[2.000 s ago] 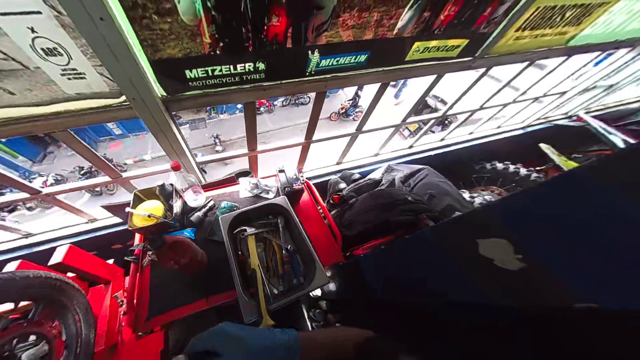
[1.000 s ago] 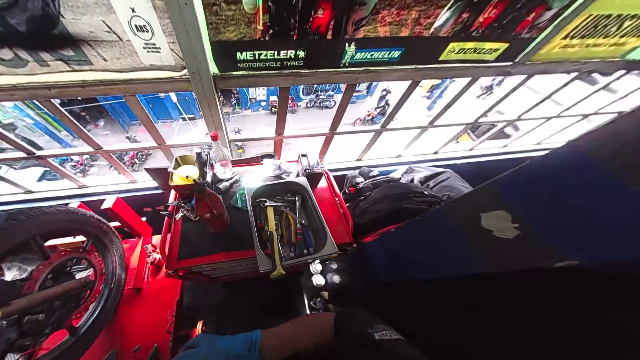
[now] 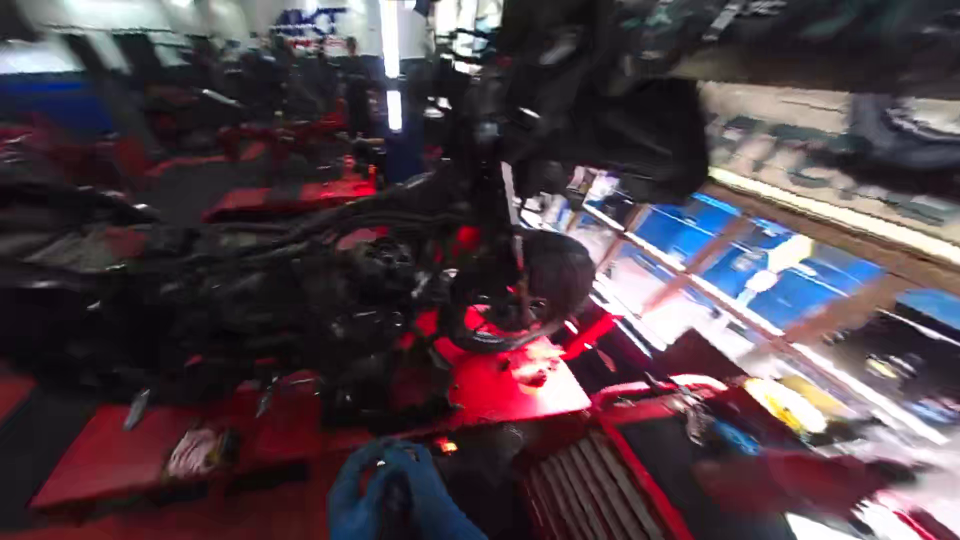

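Observation:
One blue-gloved hand shows at the bottom centre; it appears to be my right hand (image 3: 401, 487). Its fingers curl downward over a dark gap, and a small shiny spot shows near the knuckles. Blur hides whether anything is in the grip. The hand is near the edge of a red lift platform (image 3: 517, 382), below a dark motorcycle (image 3: 300, 300) whose wheel (image 3: 555, 285) stands above the platform. A small orange-lit spot lies just right of the fingers. My left hand is not in view.
A red tool cabinet (image 3: 645, 487) with a dark top stands at the lower right, holding a yellow item (image 3: 784, 405) and a blurred red bottle (image 3: 780, 480). Barred windows run along the right. Left, a crumpled cloth-like item (image 3: 196, 452) lies on a red surface.
The view has swung far left, from the tool cabinet and its tool tray to the motorcycle. The gloved hand now shows with curled fingers at the bottom centre.

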